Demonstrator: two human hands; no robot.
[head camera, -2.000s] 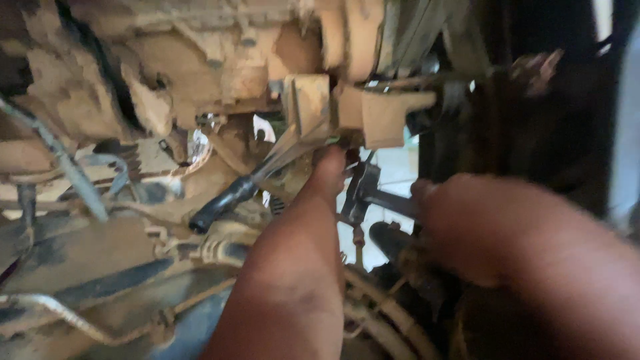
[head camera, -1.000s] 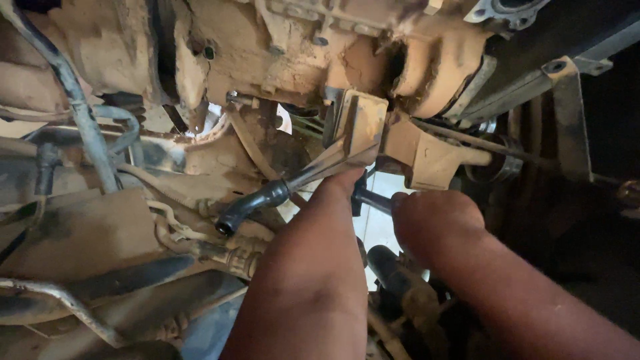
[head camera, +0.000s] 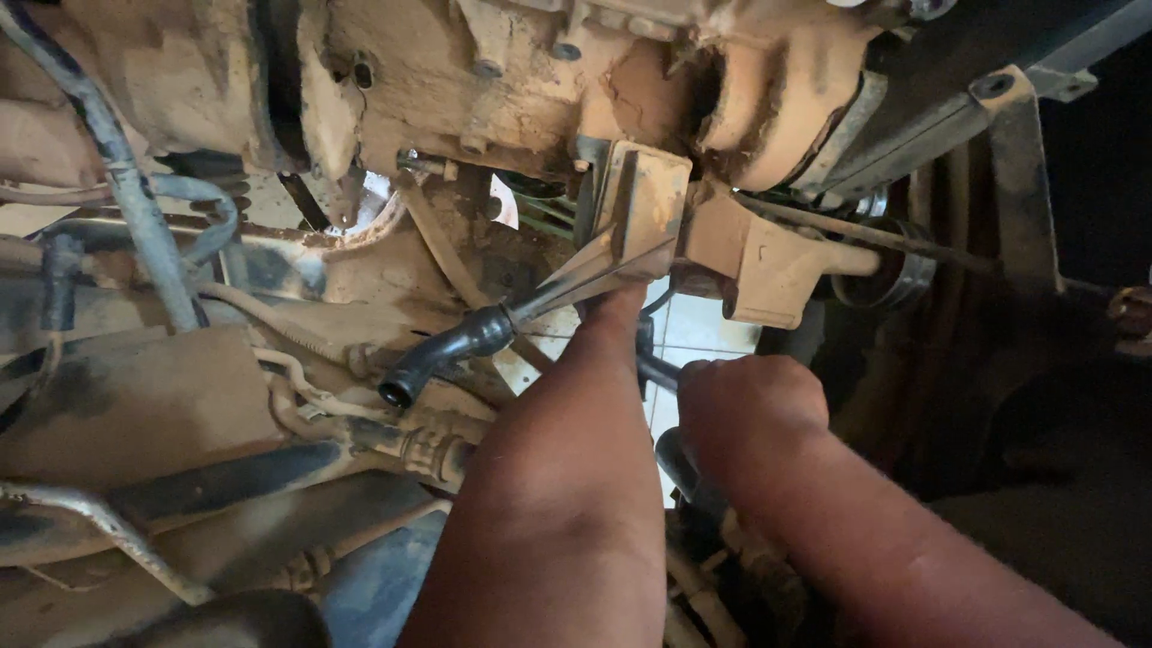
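Observation:
My right hand (head camera: 751, 400) is closed around the handle of a hammer (head camera: 661, 371), whose dark head is partly hidden behind my left wrist. My left hand (head camera: 623, 301) reaches up behind a dusty metal bracket (head camera: 657, 193); its fingers are hidden, so what it holds cannot be seen. Beside the left wrist, a black rubber hose (head camera: 450, 346) with an open end joins a narrow metal tube. Right of the bracket sits a second, clay-coloured metal mount (head camera: 769, 261). Above both hangs the mud-caked underside of an engine or gearbox housing (head camera: 504, 90).
A worn metal pipe (head camera: 117, 162) slants down at the left. Hoses with fittings (head camera: 432, 450) run below it. At the upper right is a frame rail (head camera: 927, 135), with a round pulley-like part (head camera: 886, 270) beneath it. Pale floor tiles (head camera: 702, 324) show through the gap.
The hammer head, plainly seen beside my left wrist two seconds ago, is now mostly hidden behind it. My right hand still grips the handle. The view has shifted.

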